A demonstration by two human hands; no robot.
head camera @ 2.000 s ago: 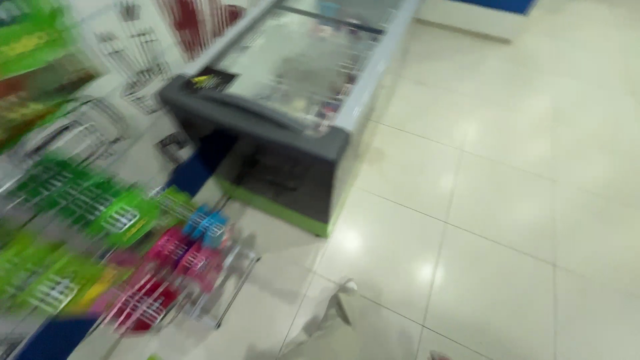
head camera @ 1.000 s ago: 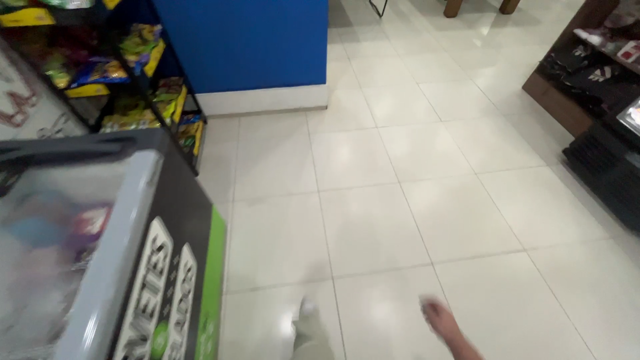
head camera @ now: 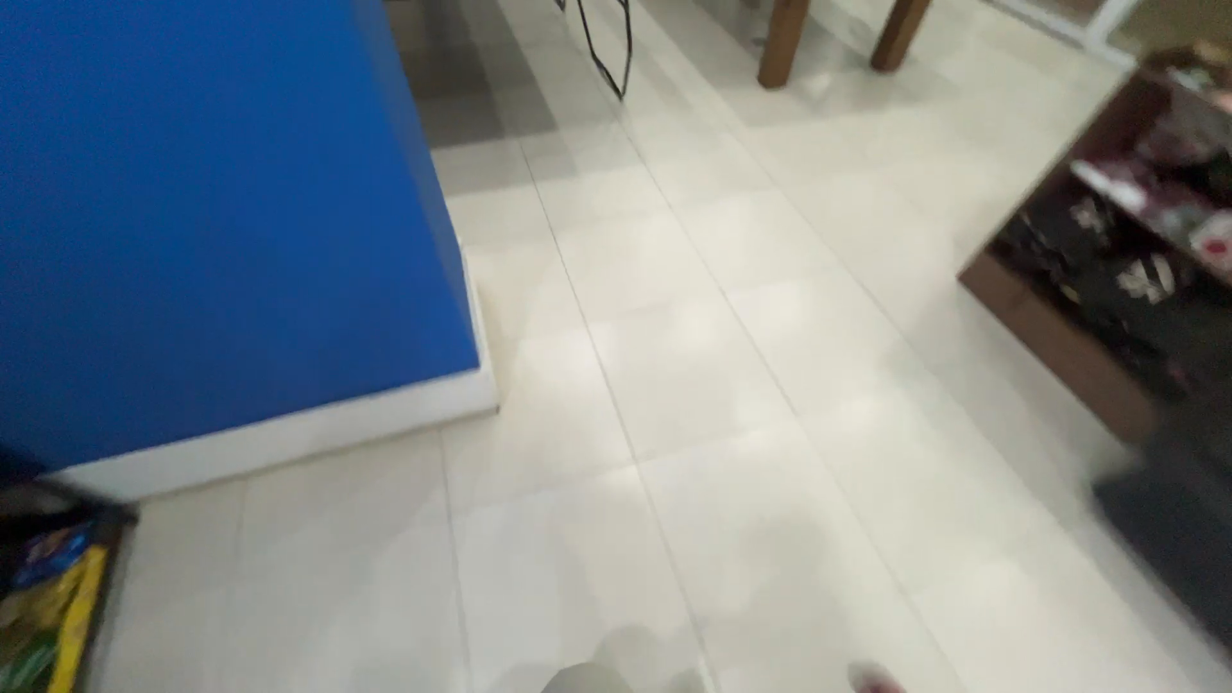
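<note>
Only a blurred tip of my right hand (head camera: 876, 679) shows at the bottom edge, over the pale tiled floor (head camera: 712, 385). Whether it holds anything is hidden by the frame's edge and the blur. My left hand is out of view. Left of that fingertip, a rounded beige shape (head camera: 587, 680), perhaps my clothed knee, pokes up at the bottom edge.
A blue wall (head camera: 221, 212) with a white baseboard (head camera: 318, 433) ends in a corner at the left. A snack rack (head camera: 72, 616) stands lower left. Wooden legs (head camera: 784, 43) and a black metal leg (head camera: 626, 58) are ahead. A brown shelf unit (head camera: 1049, 346) with goods stands right.
The view has moved forward past the freezer; the blue wall's corner is now nearer. My right hand, seen with part of the forearm a second ago, has dropped almost out of the frame.
</note>
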